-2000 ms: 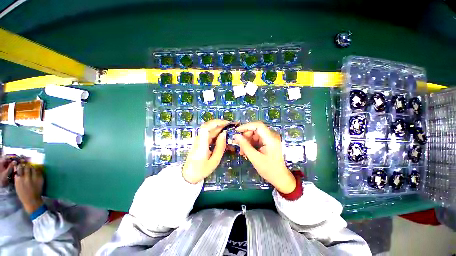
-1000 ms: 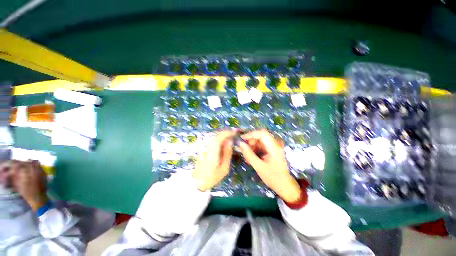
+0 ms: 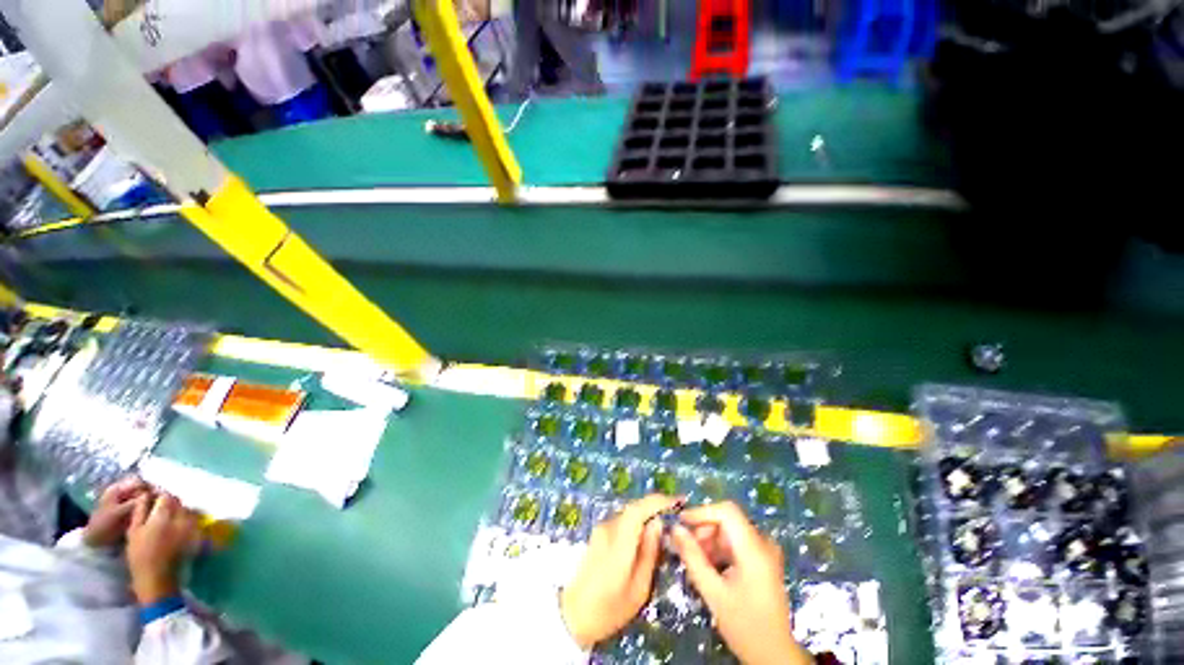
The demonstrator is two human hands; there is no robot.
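My left hand and my right hand meet over the central blister tray, their fingertips pinching a small dark round unit. The unit is mostly hidden by the fingers and blurred. Small green-yellow circuit boards sit in the tray's pockets. White square pieces lie on the tray. The right blister tray holds dark round housings with pale marks.
A loose round unit lies beyond the right tray. A yellow post stands left. A black pocket tray sits across the line. White paper and orange strip lie left, near another person's hands.
The view has tilted up and swung left, bringing the far side of the line and more of the neighbour's area into view. Both hands still hold the small unit together.
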